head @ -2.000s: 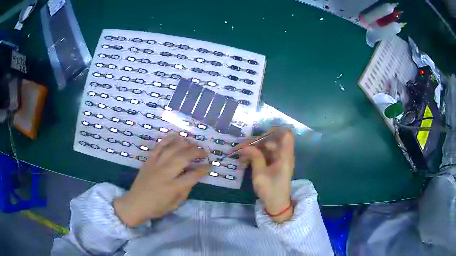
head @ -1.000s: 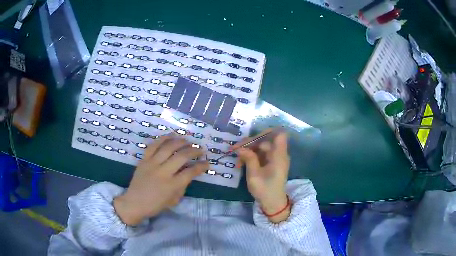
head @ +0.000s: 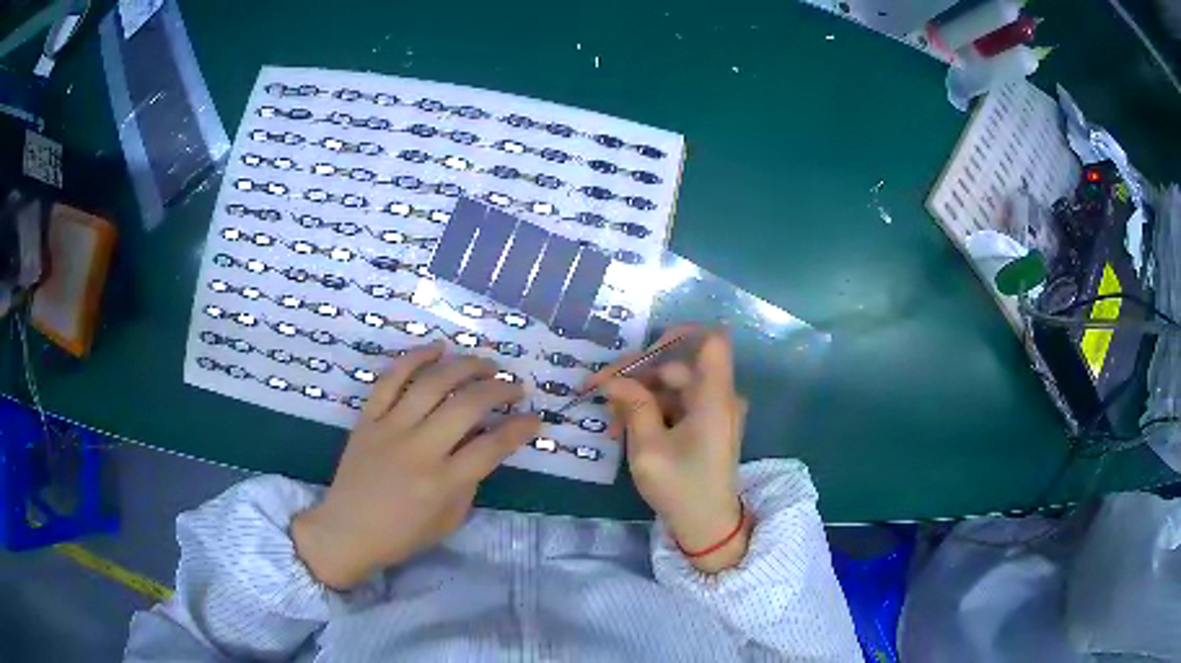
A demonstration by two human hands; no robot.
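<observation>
A white tray [head: 427,97] lies in front of me with rows of small dark components with white centres [head: 549,444]. Dark adhesive strips [head: 518,263] lie side by side on a clear film [head: 738,301] across the tray; the film sticks out past its right edge. My right hand [head: 686,434] holds silver tweezers [head: 635,361], their tips down at a component near the tray's lower right. My left hand [head: 427,460] rests on the tray's lower edge, fingers bent, fingertips beside that component. Whether it holds anything small cannot be told.
A long dark strip in clear film [head: 165,110] lies at upper left, an orange-framed block [head: 78,281] at the left edge. At right are a second tray [head: 1004,149], a black device with a yellow label [head: 1101,324] and cables. White and red bottles [head: 991,45] stand at upper right.
The adhesive strips look slightly shorter at their lower right end. My right hand and the tweezers have shifted slightly left. The left hand has barely moved, its fingertips staying by the same spot.
</observation>
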